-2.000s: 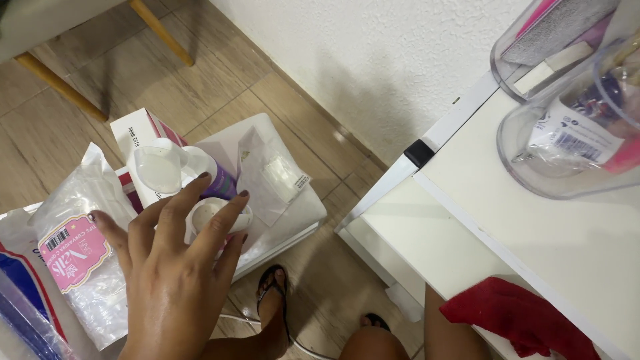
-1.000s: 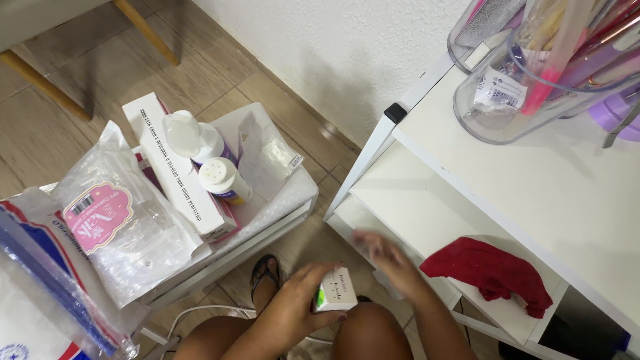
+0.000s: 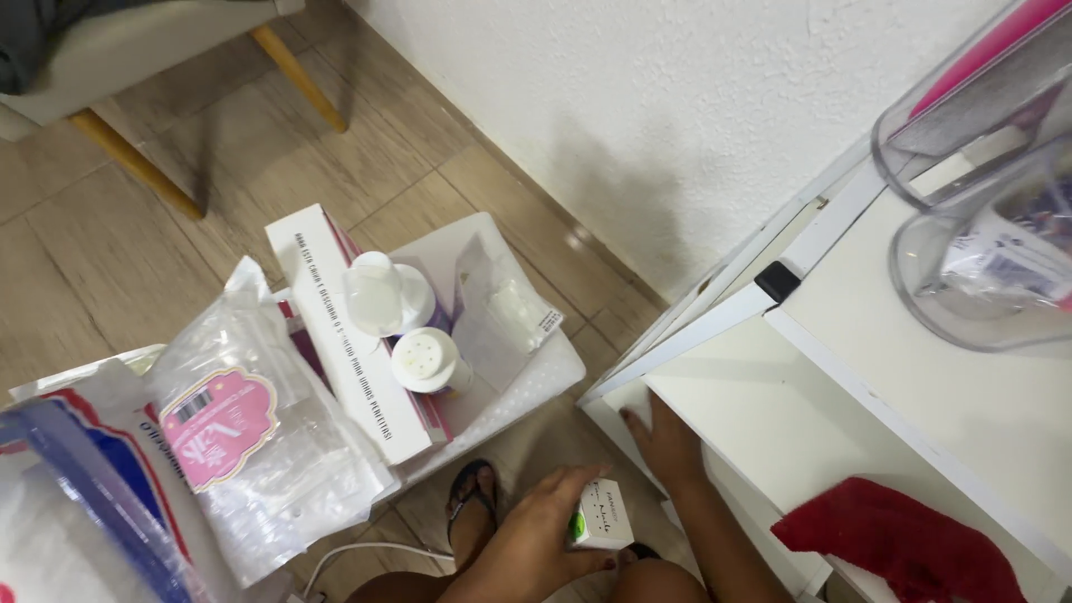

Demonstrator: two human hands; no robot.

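Note:
My left hand (image 3: pixel 548 528) grips a small white cardboard box (image 3: pixel 605 515) with a green patch and some writing, low in the middle of the head view. To its right, my right hand (image 3: pixel 666 440) reaches against the lower part of the white shelf unit (image 3: pixel 737 377), below the upper shelf; its fingers are partly seen and I cannot tell whether they hold anything. A red cloth (image 3: pixel 909 536) lies on the shelf to the right of that forearm.
On a white surface at the left stand a long white box (image 3: pixel 347 335), a white-capped bottle (image 3: pixel 431 360), plastic packaging (image 3: pixel 268 427) and a cotton package (image 3: pixel 109 502). Clear containers (image 3: pixel 971 276) stand upper right. A wooden-legged chair (image 3: pixel 142 50) is upper left.
My left hand was over the bottles two seconds ago and now holds the small box lower down. My right hand has moved from beside the box to the shelf unit.

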